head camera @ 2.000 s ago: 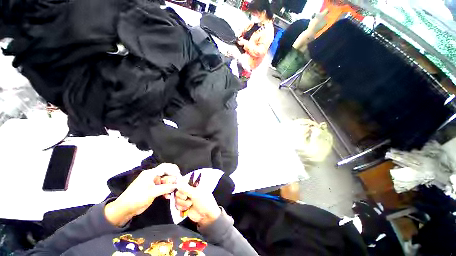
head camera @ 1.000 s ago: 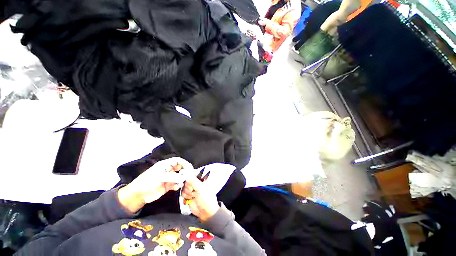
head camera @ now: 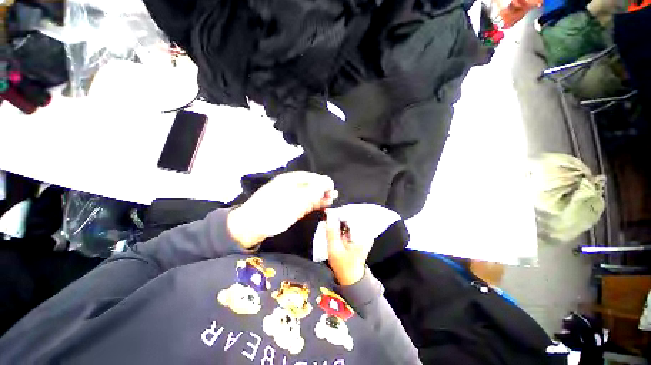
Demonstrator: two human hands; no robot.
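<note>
A white pad [head camera: 370, 218] lies under and around my right hand, beside black cloth [head camera: 390, 246] at my lap. My right hand [head camera: 348, 249] is closed on small dark thread snips [head camera: 345, 229], mostly hidden by the fingers. My left hand [head camera: 282, 207] is just left of the pad, fingers bunched near my right fingertips. Whether it pinches a thread or the pad's edge cannot be told. No thread can be made out.
A large pile of black garments [head camera: 378, 93] covers the table's middle. A smartphone [head camera: 183, 141] lies left on the white table [head camera: 93, 142]. Clear plastic [head camera: 114, 43] and dark red items [head camera: 25, 96] are far left. A tied beige sack [head camera: 569, 196] stands right of the table.
The view has swung, so the table, phone and hands appear farther right and higher. My left fingers have parted slightly from my right hand. The snips' blades show less clearly.
</note>
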